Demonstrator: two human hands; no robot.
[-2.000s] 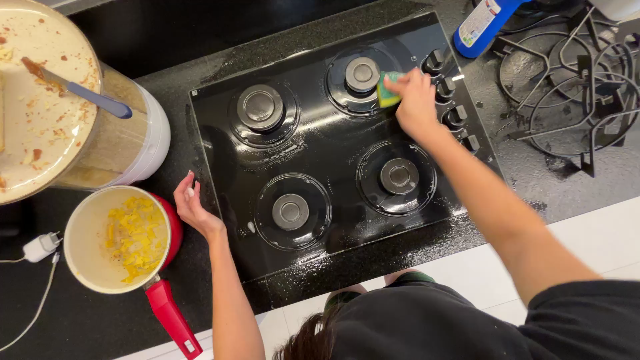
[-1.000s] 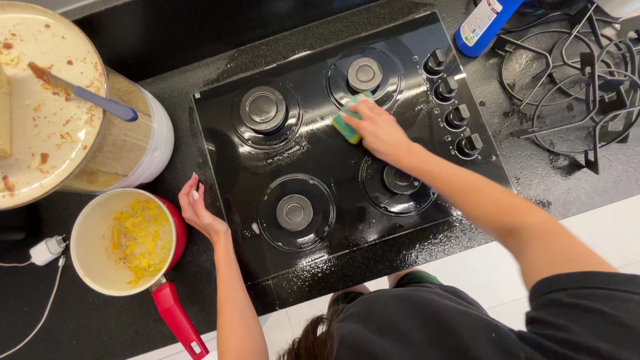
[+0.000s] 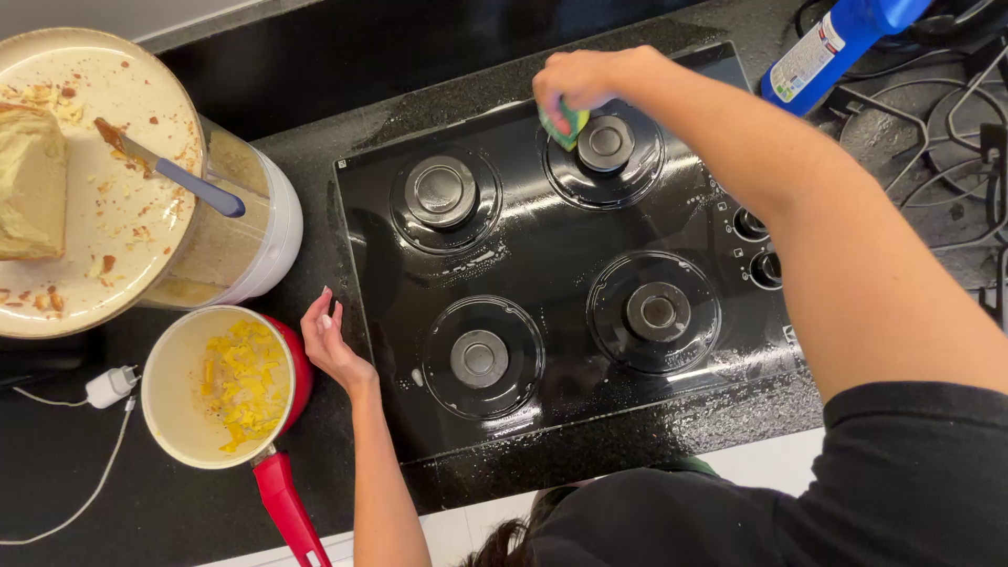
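Observation:
My right hand holds a green and yellow sponge against the wet black glass cooktop, just left of the upper right burner. Soapy drops and streaks lie on the glass around the burners. My left hand is at the cooktop's left edge beside the red saucepan, its fingers apart and nothing held; whether it touches the counter I cannot tell. The upper left burner, lower left burner and lower right burner are uncovered. My right arm hides some control knobs.
A plate with bread, crumbs and a blue-handled knife rests on a clear-sided container. The saucepan contains yellow scraps. A white charger and cable lie at left. A blue bottle and metal pan supports are at right.
My right hand with the sponge has moved from beside the upper right burner's knob side, then below it, to its left side. My left hand has stayed by the saucepan.

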